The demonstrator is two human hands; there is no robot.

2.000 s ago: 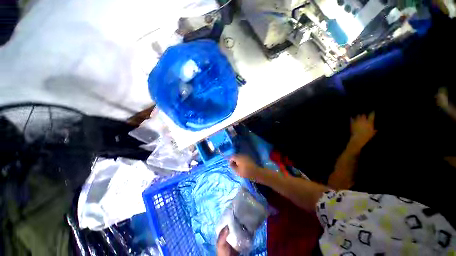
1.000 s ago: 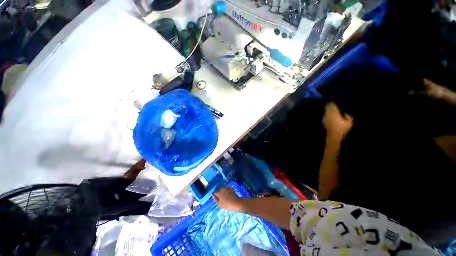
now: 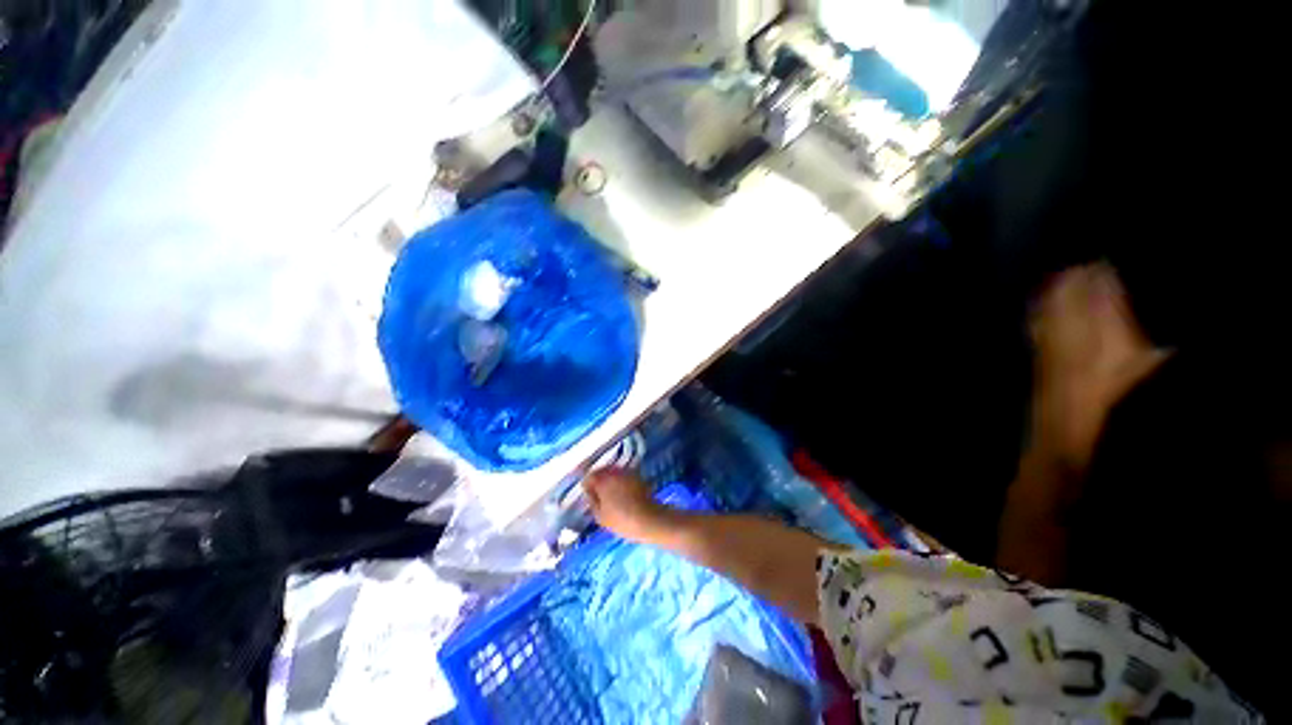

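Observation:
My right hand [image 3: 618, 501], at the end of a bare forearm from a patterned short sleeve, is just below the white table's tan front edge, above the blue crate. Its fingers look curled near small blue and white parts under the edge, too blurred to tell whether it holds anything. My left hand is out of view. The blue slatted crate [image 3: 473, 680] holds a crinkled light-blue plastic sheet [image 3: 638, 609]. A grey-white packet [image 3: 748, 691] lies at its lower right, cut off by the picture's bottom edge.
An open blue plastic bag [image 3: 567, 354] with small pale pieces inside stands on the white table [image 3: 723, 305]. A sewing machine [image 3: 694, 106] is behind it. Another person's hand [image 3: 1088, 333] is over black cloth at right. Clear bags, white sheets [image 3: 383, 637] and a black fan [image 3: 114, 609] are at left.
The view has shifted. Two seconds ago my left hand was at the bottom edge on the pale packet; it is now out of view. My right hand stays by the table edge.

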